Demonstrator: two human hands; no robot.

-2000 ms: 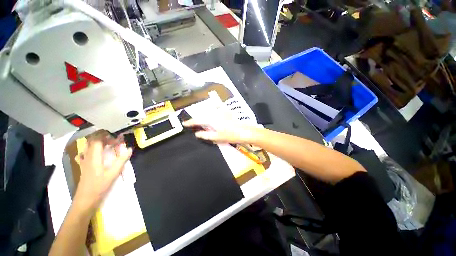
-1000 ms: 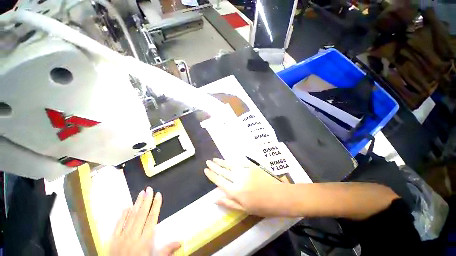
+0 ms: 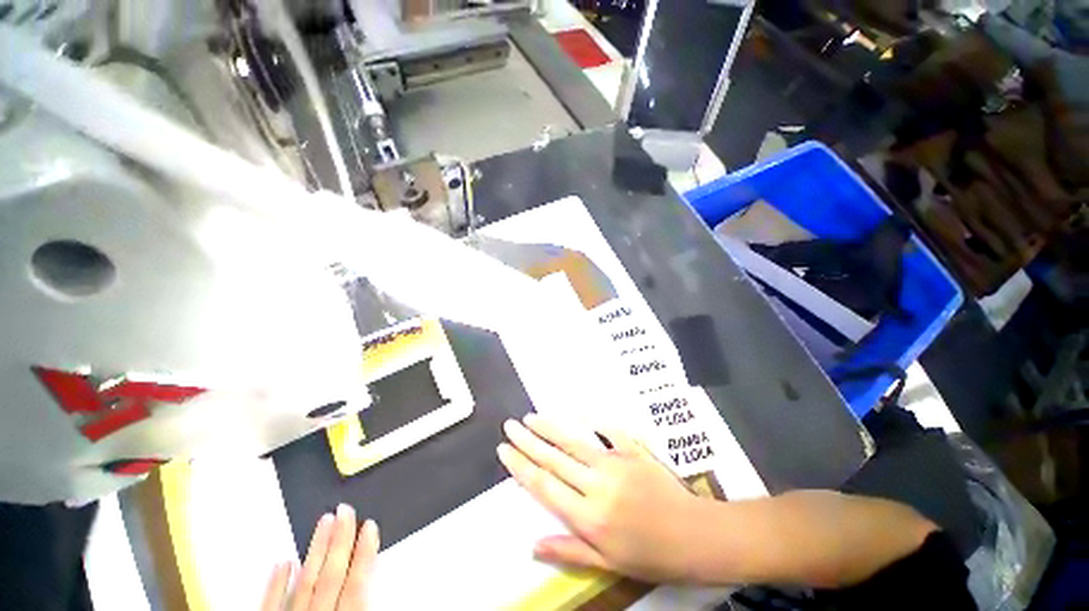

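The black panel (image 3: 451, 499) lies flat on the white template board (image 3: 442, 571). The yellow-and-white clamp frame (image 3: 451, 414) sits on the panel, with black material showing in its window. My left hand (image 3: 327, 573) is flat at the panel's near edge, fingers extended, cut off by the bottom edge of the picture. My right hand (image 3: 603, 499) lies flat with fingers spread, its fingertips at the panel's right edge, over the board. A dark pointed tip (image 3: 605, 440) shows beside my right hand; the rest is hidden. Neither hand grips anything.
The white pattern sewing machine head (image 3: 179, 322) fills the left, close above the clamp frame. A blue bin (image 3: 934, 313) with black pieces and card strips stands at right. A small dark square (image 3: 699, 350) lies on the grey tabletop. Behind is a tilted screen (image 3: 689, 62).
Since two seconds ago, the panel has moved inward under the clamp frame, and both hands have moved from beside the frame to the panel's near part. The view has shifted closer.
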